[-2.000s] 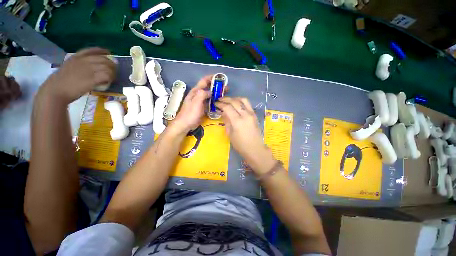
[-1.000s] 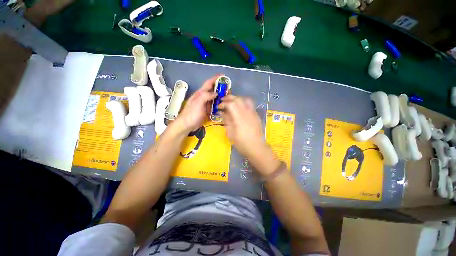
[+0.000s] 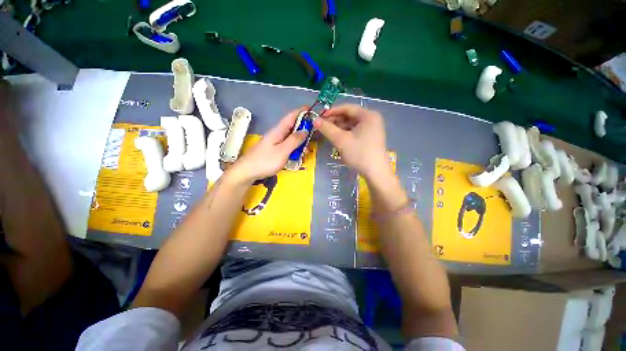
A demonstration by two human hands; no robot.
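Observation:
My left hand point(image 3: 272, 147) holds a white housing half point(image 3: 294, 163) upright over the printed mat, hollow side up. A blue battery pack point(image 3: 299, 145) lies inside the shell. My right hand point(image 3: 349, 130) has thumb and forefinger pinched at the top end of the shell; what exactly they pinch is too small to tell. A green circuit board point(image 3: 329, 92) sticks up just beyond the shell's top end, with thin dark and red wires running down to the shell.
White housings point(image 3: 184, 142) stand left on the grey-yellow carton mat point(image 3: 336, 236), more point(image 3: 511, 147) at right. The green belt point(image 3: 412, 75) carries batteries, boards and shells. A cardboard box point(image 3: 508, 319) is at lower right. Another person's arm point(image 3: 27, 206) is at left.
The green board now shows beyond the shell's top end, and my right hand has moved up to that end. Parts on the belt have shifted left. The other person's arm has moved.

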